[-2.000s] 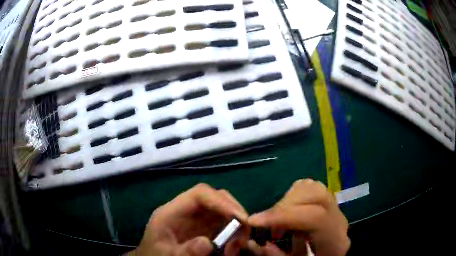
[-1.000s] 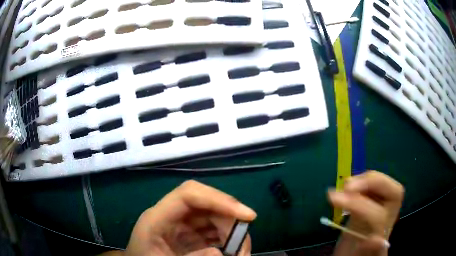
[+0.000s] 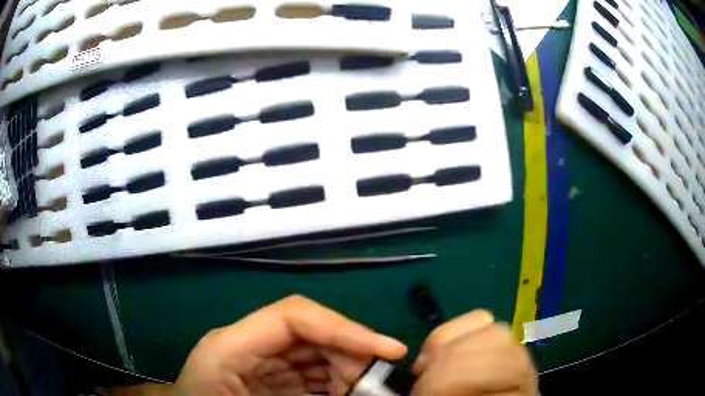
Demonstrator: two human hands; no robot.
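Note:
A small black module with a white face [image 3: 373,380] is held in my left hand [image 3: 278,352] between thumb and fingers at the bottom edge, partly cut off. My right hand [image 3: 475,357], blurred and curled, is close against the module's right side. What its fingers hold is hidden. A short black cap [image 3: 424,302] lies on the green mat just above my right hand. Tweezers [image 3: 325,261] lie on the mat below the lower left foam tray [image 3: 332,174], which has dark units in its cutouts.
Another foam tray [image 3: 270,58] overlaps the lower one. A third foam tray [image 3: 649,155] is at the right. Yellow tape [image 3: 533,193] and blue tape [image 3: 555,216] run between. A black slim tool [image 3: 513,66], a cotton swab [image 3: 545,25] and a white strip [image 3: 552,326] are near the tapes.
My right hand has moved left from the yellow tape to the module; the swab it held is out of sight. The black cap, unseen two seconds ago, lies on the mat. The view has shifted slightly.

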